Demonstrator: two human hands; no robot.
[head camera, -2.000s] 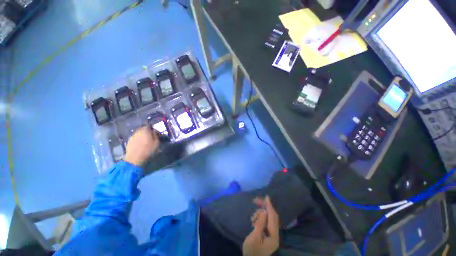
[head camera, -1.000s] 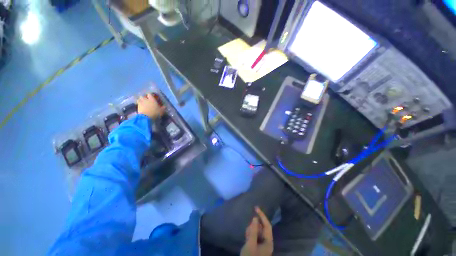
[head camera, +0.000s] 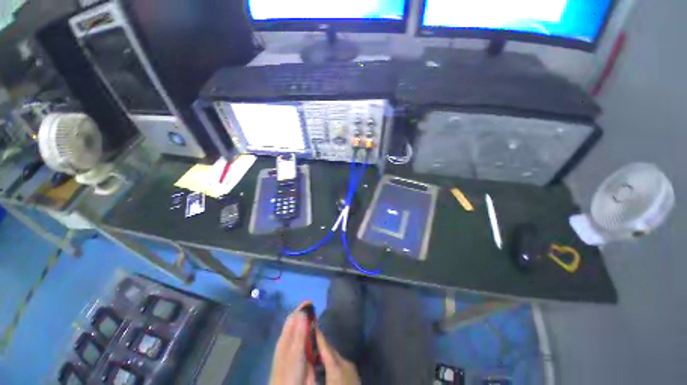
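A black and red flip phone (head camera: 311, 334), seen nearly edge-on, is held upright over my lap between my two hands. My left hand (head camera: 290, 353) is against its left side and my right hand (head camera: 338, 367) against its right side; both are cut off by the bottom edge and slightly blurred. An open flip phone (head camera: 286, 197) with a lit screen lies on the left coupler plate (head camera: 260, 214). The left blister tray (head camera: 172, 284) holds several black phones at the lower left.
The right coupler plate (head camera: 428, 219) has blue cables (head camera: 354, 180) beside it. A dark phone (head camera: 230, 216), cards (head camera: 195, 204), yellow paper (head camera: 197, 179), a white stick (head camera: 493, 220), mouse (head camera: 525, 248) and yellow loop (head camera: 565, 258) lie on the mat. Fans (head camera: 631, 199) stand at both ends.
My left hand has come back from the tray to my lap, and a phone now shows between both hands. The view has swung right and up to the instruments and monitors.
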